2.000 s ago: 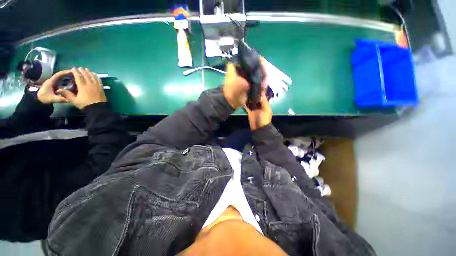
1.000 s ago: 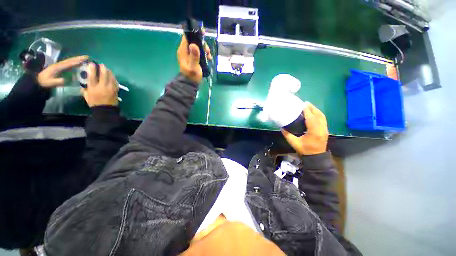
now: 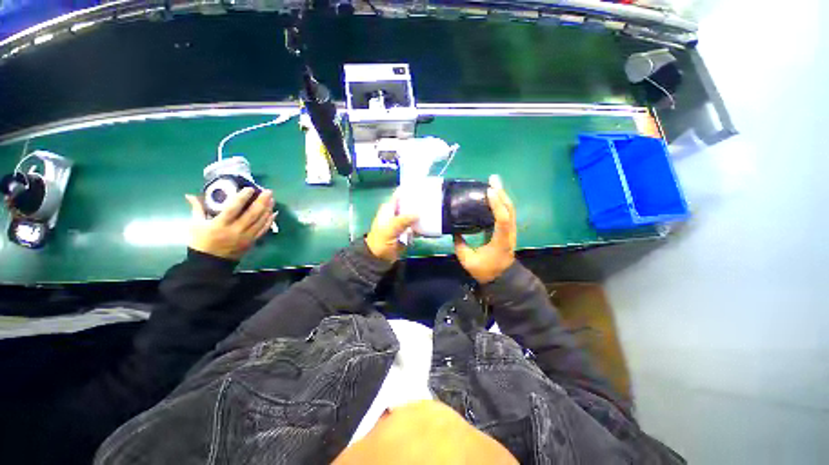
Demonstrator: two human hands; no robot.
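A security camera unit [image 3: 429,202] with a white housing and black round head is held level over the front of the bench. My left hand [image 3: 391,229] holds its white part from the left. My right hand [image 3: 492,234] grips the black head from the right. The unit's white arm points toward the back. The electric screwdriver [image 3: 324,123] hangs free over the bench to the left, in nobody's hand. A thin white cable shows beside the white arm.
The grey screw feeder [image 3: 380,97] stands behind the unit. A slim yellow-white tube [image 3: 317,160] lies behind the screwdriver. A blue bin [image 3: 629,182] is at the right. A neighbour's hand [image 3: 233,225] touches another unit [image 3: 227,188]; one more [image 3: 38,194] stands far left.
My left hand has let go of the screwdriver and taken hold of the unit's white part. My right hand has moved left with the unit, which has turned level. The view has shifted.
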